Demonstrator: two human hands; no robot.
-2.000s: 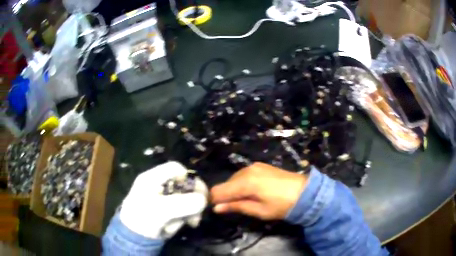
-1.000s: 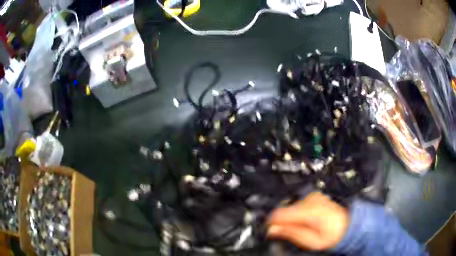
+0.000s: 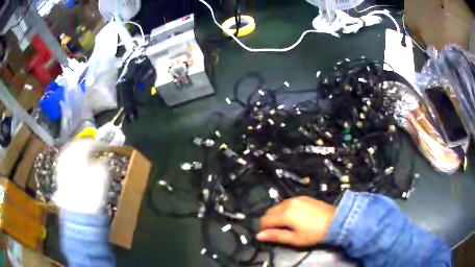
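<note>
My left hand (image 3: 82,180), in a white glove, is blurred over the open cardboard box (image 3: 128,201) of small silver-grey metal parts (image 3: 115,169) at the left. Its fingers are not clear, so I cannot tell whether it holds anything. My bare right hand (image 3: 298,221) rests at the front edge of the tangled heap of black cables (image 3: 291,130) with small silver and whitish connectors. Its fingers are bent low over the cables, and whether they grip one is hidden.
A grey metal fixture (image 3: 183,73) stands at upper left beside plastic bags (image 3: 101,78). A yellow tape roll (image 3: 238,26) and white cord lie at the back. Right of the heap are a copper-coloured wire bundle (image 3: 429,141), a dark phone (image 3: 446,113) and a white card (image 3: 399,56).
My gloved left hand, beside the right hand two seconds ago and out of view one second ago, is now over the parts box. My right hand remains at the heap's front. The camera view has shifted.
</note>
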